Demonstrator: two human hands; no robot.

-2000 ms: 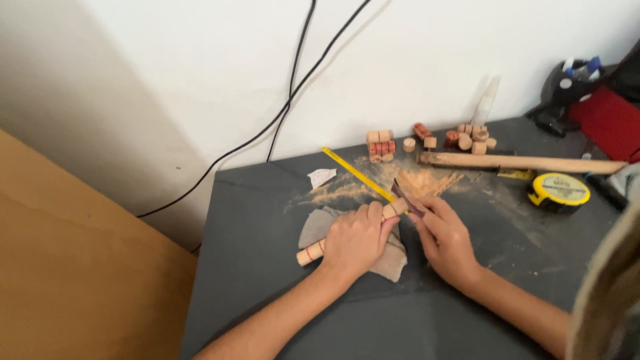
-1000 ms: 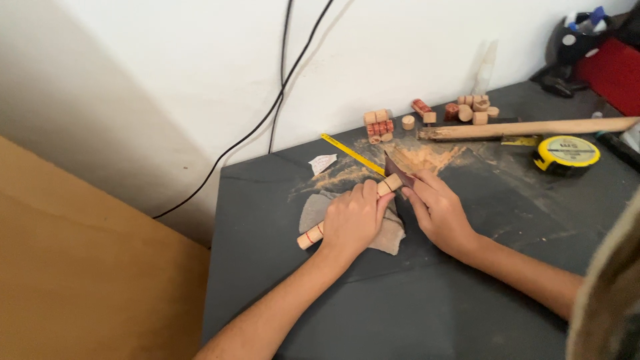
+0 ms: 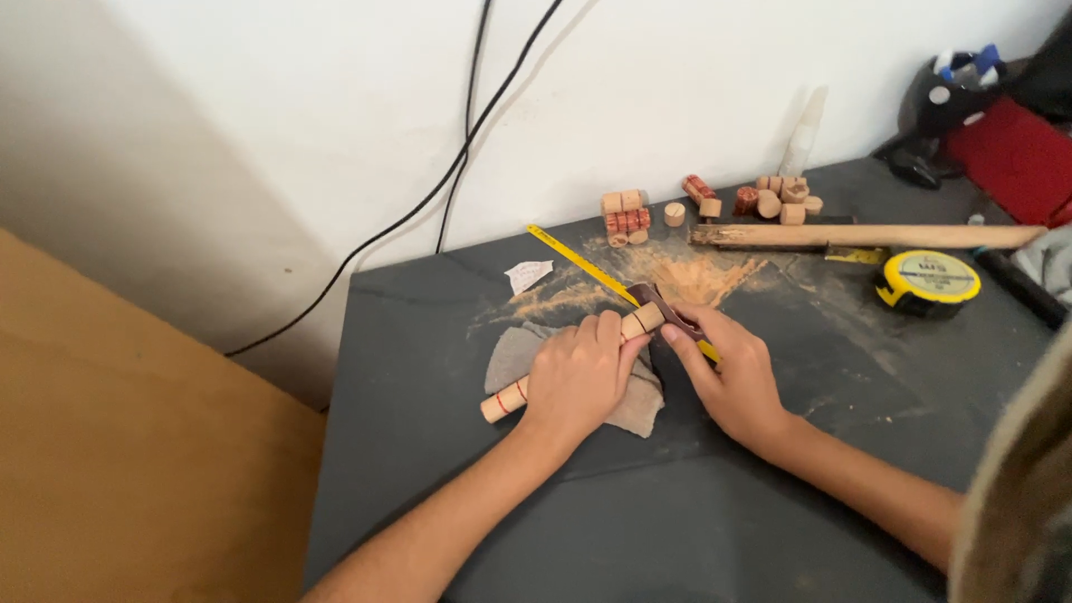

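Observation:
My left hand (image 3: pixel 578 373) grips a round wooden dowel (image 3: pixel 505 402) with red and dark rings marked around it, over a folded grey cloth (image 3: pixel 638 404) on the dark table. Beyond the fingers, the dowel's upper right end meets a strip of brown sandpaper (image 3: pixel 646 295), pinched in my right hand (image 3: pixel 729 364). A yellow blade (image 3: pixel 582 262), apparently a hacksaw blade or a measuring strip, slants away behind the sandpaper; part of it shows again under my right fingers. Orange-brown wood dust (image 3: pixel 691 276) lies just behind the hands.
Cut wooden pieces (image 3: pixel 622 202), some patterned red, sit near the wall. A long wooden stick (image 3: pixel 879 235) and a yellow tape measure (image 3: pixel 930 280) lie at right, with a clear bottle (image 3: pixel 802 142), black pen holder (image 3: pixel 955 92) and red object (image 3: pixel 1017 159) behind. A paper scrap (image 3: pixel 528 275) lies left.
The sandpaper in my right hand has changed its angle and now lies across the dowel's end. My left hand keeps its hold on the dowel.

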